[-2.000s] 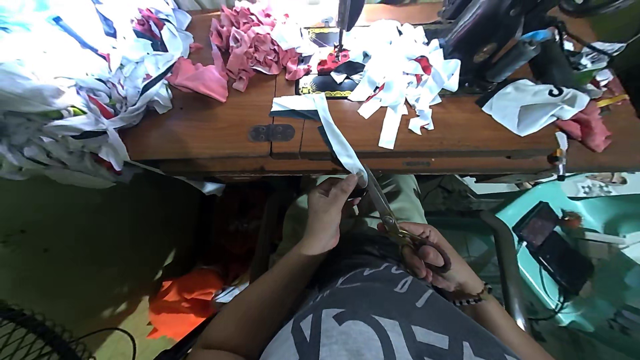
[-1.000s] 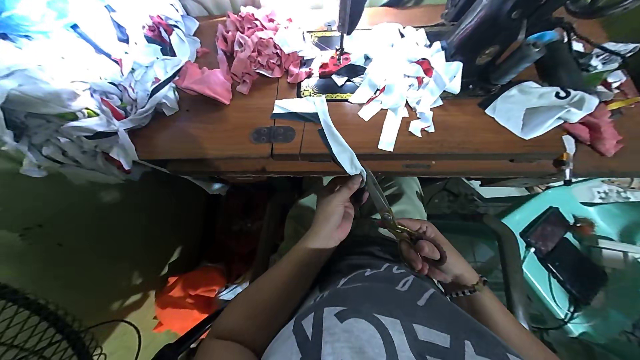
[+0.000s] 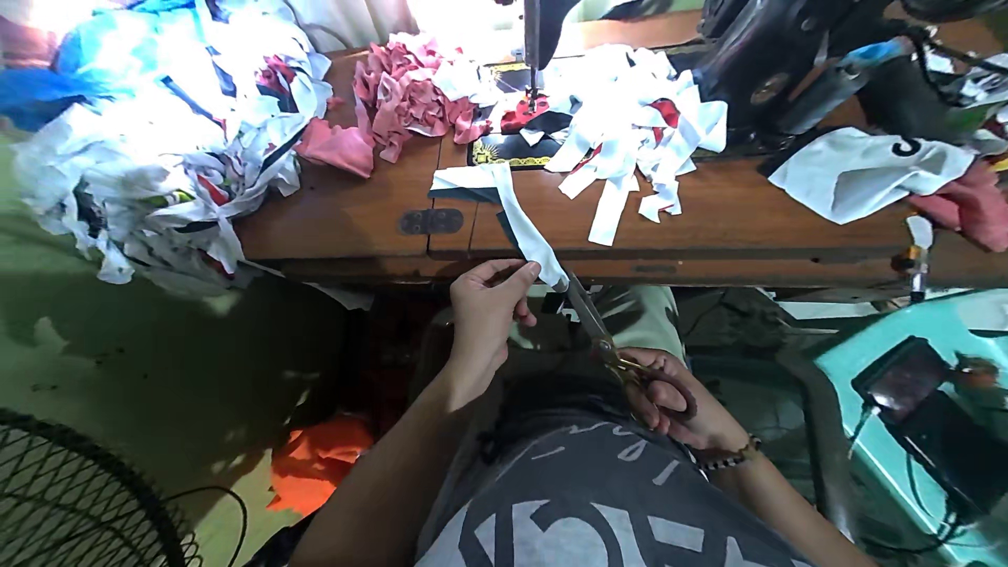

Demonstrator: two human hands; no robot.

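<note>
Between thumb and fingers, my left hand (image 3: 492,315) pinches the near end of a white and dark fabric strip (image 3: 520,216), whose far part lies bent on the wooden sewing table (image 3: 346,213). My right hand (image 3: 669,394) is around the handles of metal fabric scissors (image 3: 591,315). Their blades point up and left and meet the strip's near end beside my left fingertips. Beyond the strip, a heap of white strips (image 3: 630,126) and a bunch of pink fabric (image 3: 409,94) lie on either side of the needle of a black sewing machine (image 3: 756,71).
A large pile of white scraps (image 3: 142,157) overhangs the table's left side. White printed cloth (image 3: 866,169) lies at right. Below it, a turquoise plastic container (image 3: 858,354) holds dark devices with cables. A fan guard (image 3: 71,496) stands at lower left, near orange cloth (image 3: 319,465).
</note>
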